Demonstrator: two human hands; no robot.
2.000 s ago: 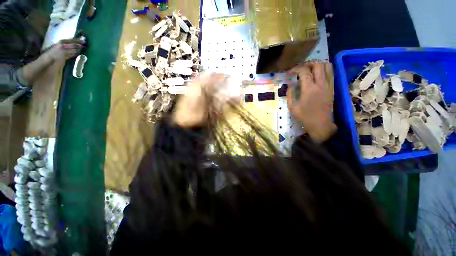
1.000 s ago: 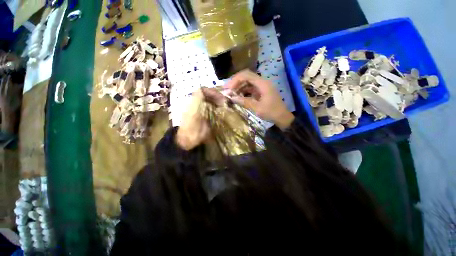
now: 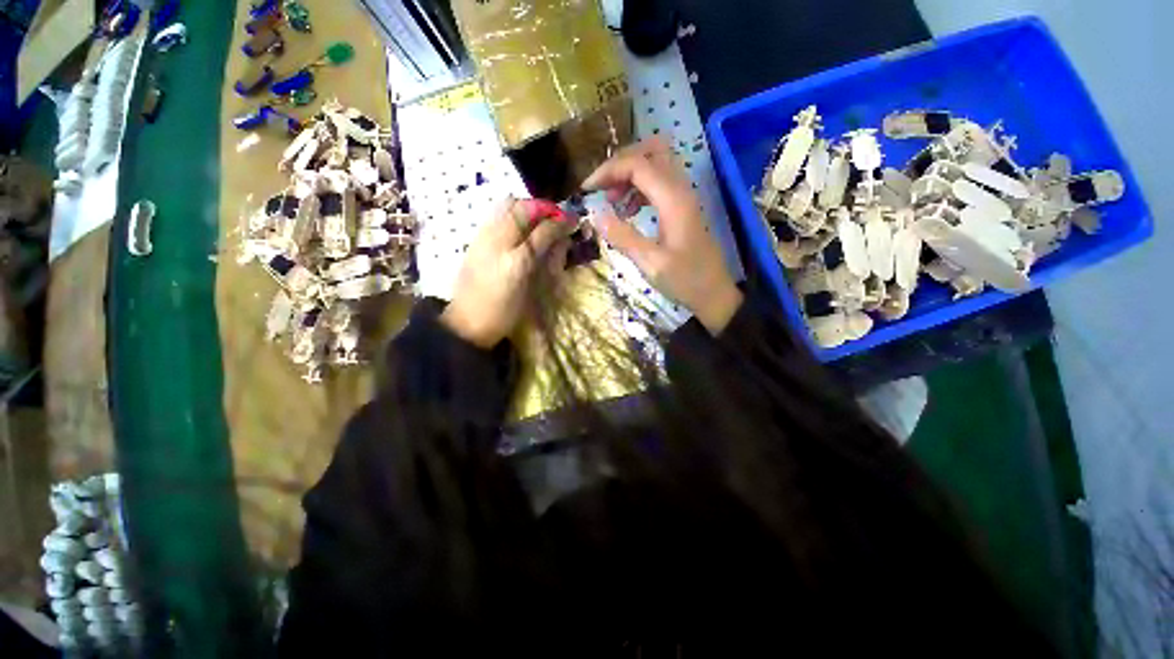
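My left hand (image 3: 500, 268) and my right hand (image 3: 667, 232) meet over the white dotted work plate (image 3: 444, 180). A small red item (image 3: 541, 210) shows at my left fingertips. Something small and greyish lies between the fingertips of both hands, too small and blurred to name. Dark pads (image 3: 582, 247) lie just below the fingers, partly hidden. The shiny yellow sheet (image 3: 579, 341) lies nearest my body, partly covered by dark strands.
Beige housings (image 3: 337, 245) are heaped on brown board at left. More fill the blue bin (image 3: 824, 106) at right. A taped carton (image 3: 547, 64) stands beyond my hands. Blue cylinders (image 3: 258, 80) lie far left; white housings (image 3: 84, 554) stand past the green belt (image 3: 174, 386).
The view has shifted, so the bin and heap sit differently in it. My hands, apart two seconds ago, are together at the fingertips. The red item now shows clearly at my left fingers.
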